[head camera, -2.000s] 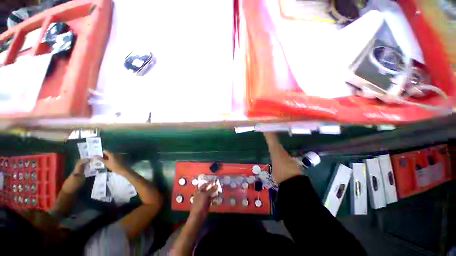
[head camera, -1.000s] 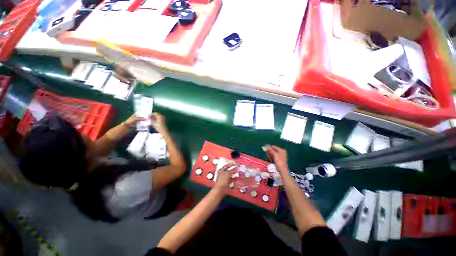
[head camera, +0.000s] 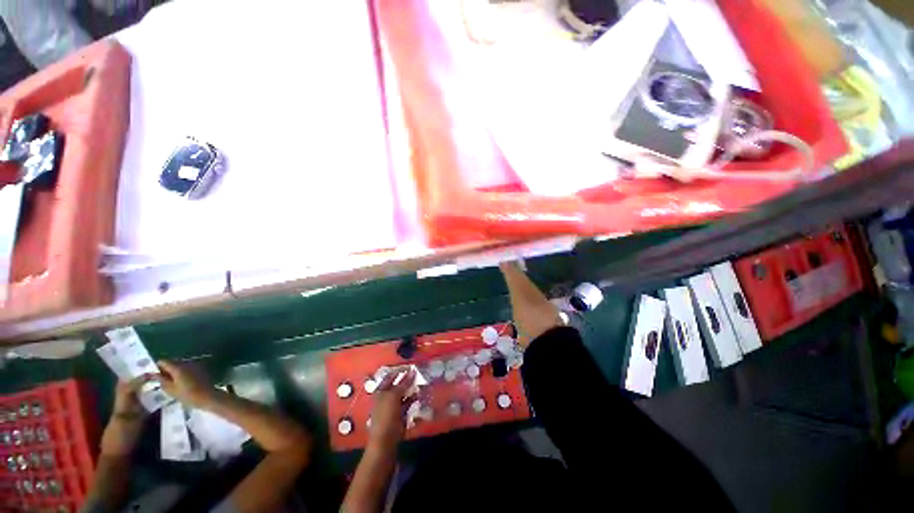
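Note:
The red foam tray (head camera: 346, 431) lies on the green belt in front of me, with rows of small round parts (head camera: 345, 390). My left hand (head camera: 391, 396) is over its left half, its fingers at a crumpled whitish piece (head camera: 413, 377); whether they grip it is unclear. A black lump (head camera: 406, 348) sits at the tray's upper edge. A loose cluster of small parts (head camera: 506, 353) lies at its right end. My right hand (head camera: 519, 291) reaches beyond the tray to the shelf edge; its fingertips are hidden there.
The white shelf (head camera: 291, 200) overhangs the belt, with a smartwatch (head camera: 190, 167) and large red bin (head camera: 501, 215). Several long white boxes (head camera: 645, 346) and another red tray (head camera: 792, 326) stand at right. At left, a neighbour's hands (head camera: 145, 386) hold white cards near a red parts tray (head camera: 60, 401).
The view has swung, so the shelf now covers the belt's far side and its cards. My right hand has reached farther forward, to the shelf edge. My left hand stays over the tray.

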